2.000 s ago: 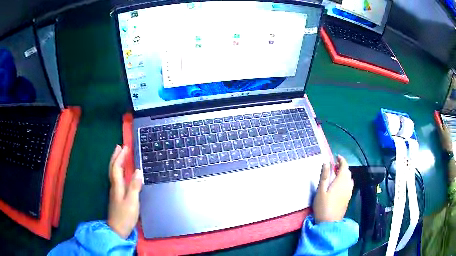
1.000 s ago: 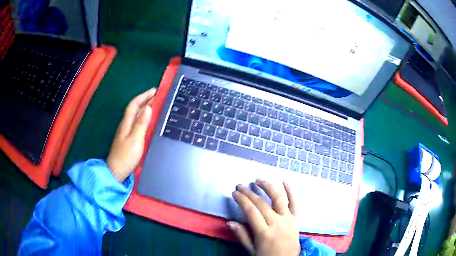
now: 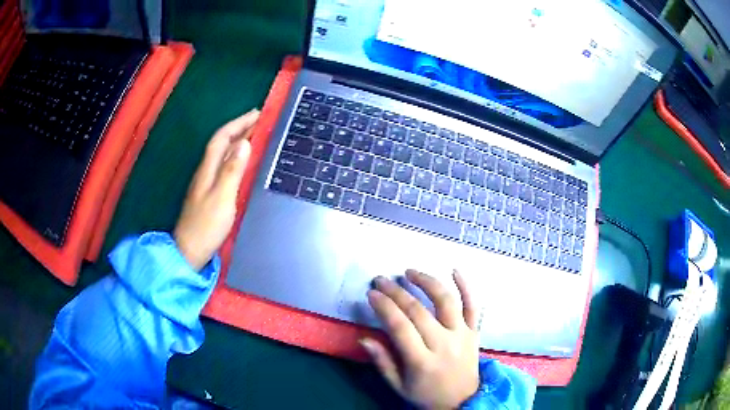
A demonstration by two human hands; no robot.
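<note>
An open grey laptop (image 3: 296,248) lies on a red foam tray (image 3: 276,320), turned at an angle. Its screen (image 3: 512,60) shows a white window over a blue-swirl desktop; the top is cut off. My right hand (image 3: 428,336) rests with spread fingertips on the touchpad (image 3: 352,292), below the keyboard (image 3: 432,176). My left hand (image 3: 216,188) lies at the laptop's left side, against the tray edge, holding nothing visible. A thin black cable (image 3: 632,232) runs from the laptop's right side.
A darker laptop (image 3: 72,104) on stacked red trays (image 3: 120,152) is at the left. Another laptop on a red tray (image 3: 692,140) is at the far right. A blue label holder (image 3: 679,244) with hanging white strips (image 3: 676,344) stands right, beside a dark, unclear object (image 3: 620,344).
My right hand has moved from the laptop's right edge onto the touchpad. The view has turned and shifted, so the laptop appears tilted. My left hand stays at its left side.
</note>
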